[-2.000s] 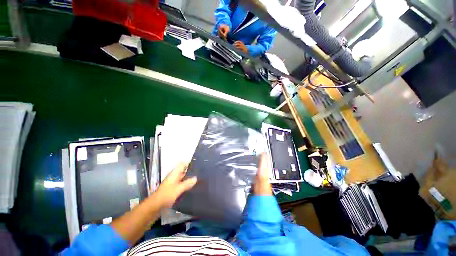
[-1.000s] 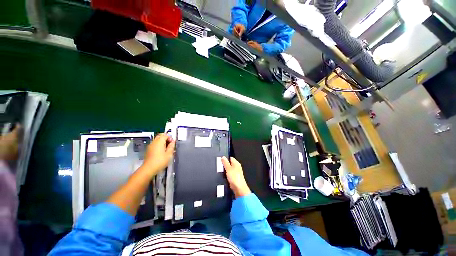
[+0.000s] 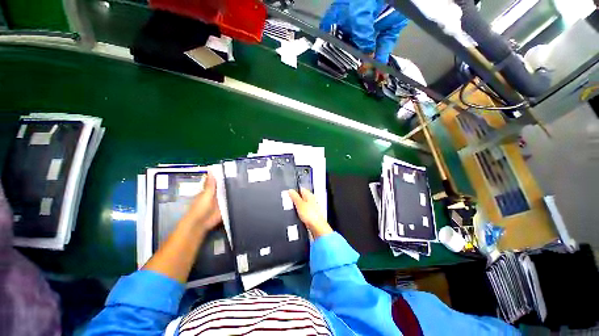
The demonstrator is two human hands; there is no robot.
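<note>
A tablet back cover (image 3: 261, 213), inner face up with small white patches, lies slightly tilted between my hands over the middle stack (image 3: 315, 157). A white sheet shows along its left edge and below it. Part of another dark cover shows at its right. My left hand (image 3: 206, 205) holds the left edge of the cover and sheet, fingertips partly hidden. My right hand (image 3: 309, 211) holds the right edge, thumb on top. A second stack (image 3: 187, 226) lies at the left under my left forearm, a dark cover on top.
Stacks of covers lie at far left (image 3: 43, 177) and right (image 3: 408, 203). A black mat (image 3: 353, 213) lies right of the middle stack. A pale rail (image 3: 295, 104) crosses the green bench. Beyond are red bins (image 3: 242, 20) and a person in blue. A purple sleeve shows at left.
The held cover has shifted left and tilted off the middle stack, exposing another cover at its right. At far left, the other person's hand has left the stack. The view has shifted.
</note>
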